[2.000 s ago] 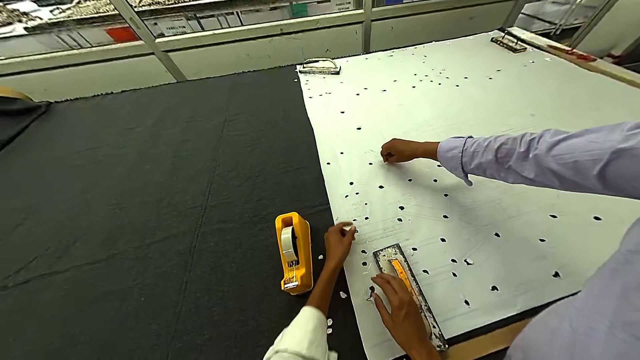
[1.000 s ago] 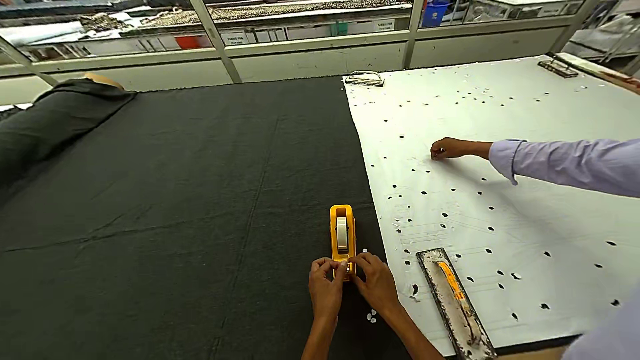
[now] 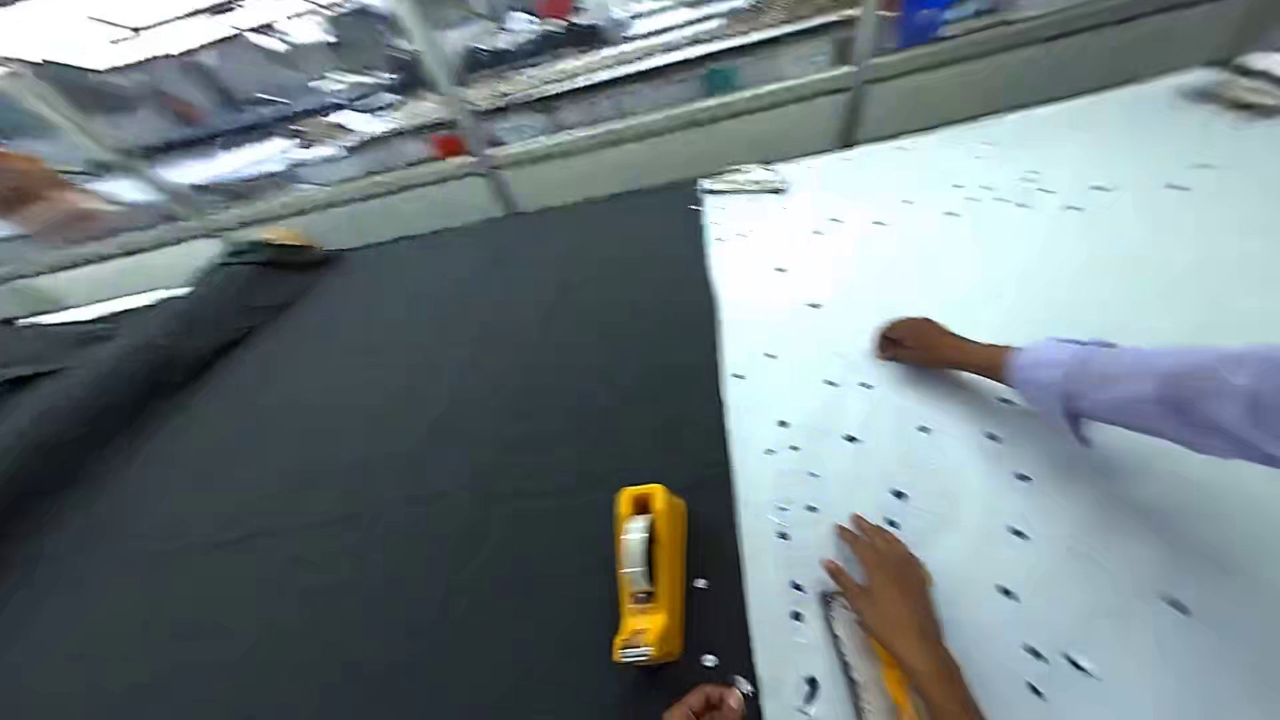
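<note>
A yellow tape dispenser point(image 3: 650, 575) with a roll of clear tape stands on dark cloth point(image 3: 450, 450). Just below and right of it, my left hand point(image 3: 705, 703) shows only its curled fingertips at the bottom edge, near a small white scrap point(image 3: 743, 686); whether it holds anything is hidden. My right hand point(image 3: 890, 590) is spread palm down over the white sheet point(image 3: 800, 400), which has many small dark holes. It partly covers a flat metal weight point(image 3: 850, 650) with a yellow handle, and no object shows between its fingers.
From the right, another person's hand point(image 3: 925, 345) in a light purple sleeve reaches over the sheet. A second weight point(image 3: 742, 180) sits at the sheet's far left corner. A roll of dark cloth point(image 3: 150, 360) lies at left. Behind the table runs a framed ledge point(image 3: 600, 170).
Both my hands were at the tape dispenser a second ago. My right hand has moved right, over the sheet and weight; my left is now below the dispenser. The view has shifted and is blurred.
</note>
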